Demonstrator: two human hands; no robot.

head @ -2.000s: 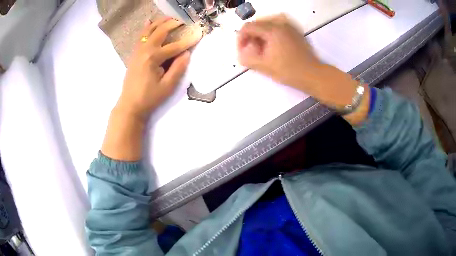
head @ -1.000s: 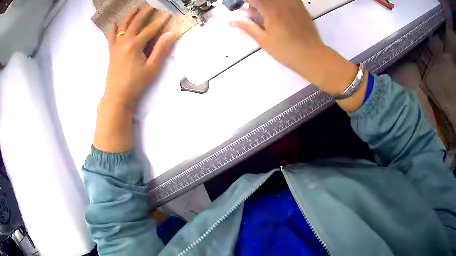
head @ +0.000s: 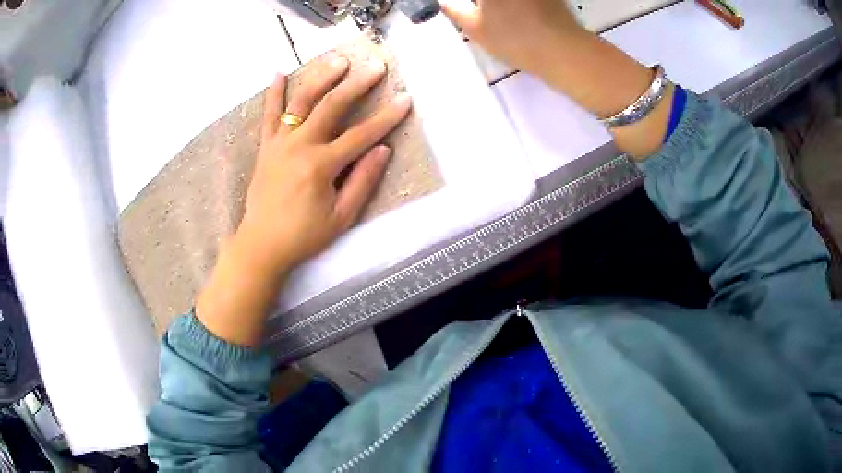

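A brown-beige flecked fabric panel (head: pixel 198 199) lies on a thin white backing (head: pixel 489 157) that shows beyond its right and lower edges. The panel has a long curved upper left edge. My left hand (head: pixel 323 152) lies flat on the panel with its fingers spread, a ring on one finger. The presser foot and needle (head: pixel 372 20) are at the panel's top corner. My right hand (head: pixel 503 28) is at the top edge beside the dark knob (head: pixel 418 9), partly cut off by the frame. Its fingertips are near the knob; its grip cannot be made out.
A thick white pile of wadding (head: pixel 69 277) stands at the left. Red-handled thread snips (head: pixel 720 12) lie at the top right. The grey ruler edge (head: pixel 462 249) runs along the table front. Brown cloth (head: pixel 814 152) is below table height at the right.
The fabric panel and white backing now spread toward me, covering the metal bed corner seen before. My left hand has moved right and down. My right hand has shifted slightly up.
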